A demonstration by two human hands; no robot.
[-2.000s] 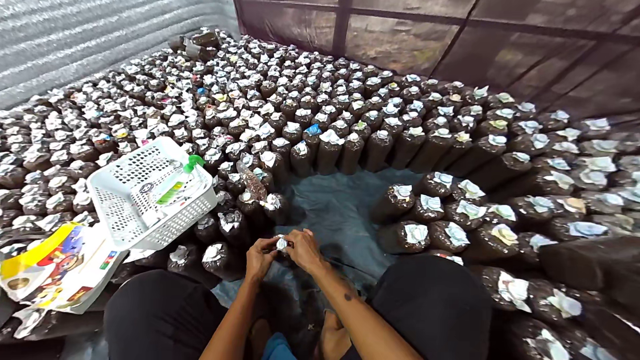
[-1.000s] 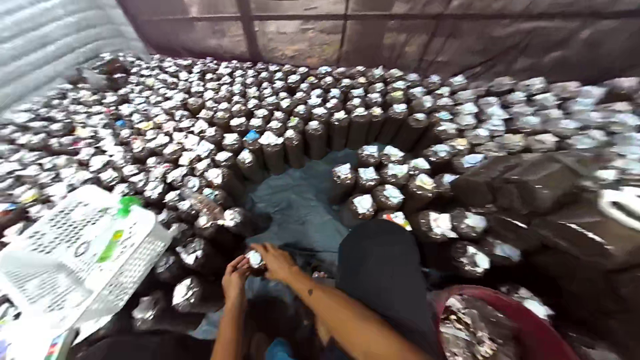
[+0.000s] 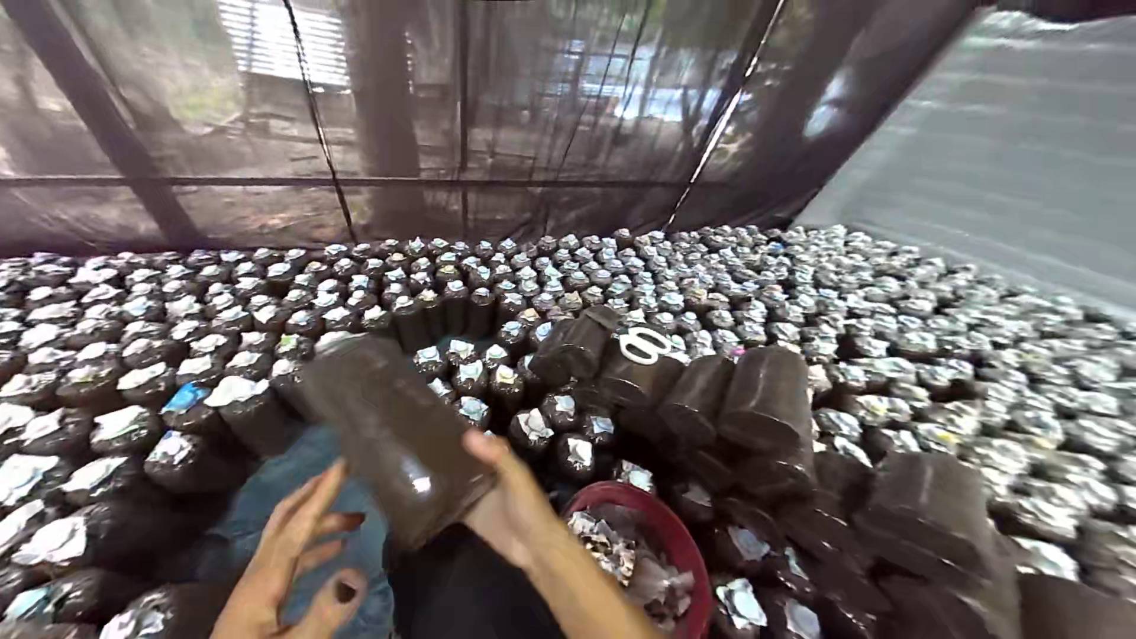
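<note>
My right hand grips the lower end of a dark, filled plastic bag, a cylinder held tilted in the air at the middle of the view. Beside it on the left, my left hand holds nothing, its fingers spread. Whether its fingertips touch the bag is hard to tell. Behind and around stand rows of similar bags with crumpled paper on their tops. White scissor handles show on the lying bags right of centre. A red tub with paper scraps stands to the right of my right forearm.
Bags without paper tops lie piled at the right. Blue sheeting covers the ground under my left hand. Dark netting hangs along the back, and a pale wall rises at the right.
The view has swung far to the right. Both hands were together at a paper-topped bag; now they are apart, with a different, larger-looking bag raised in my right hand.
</note>
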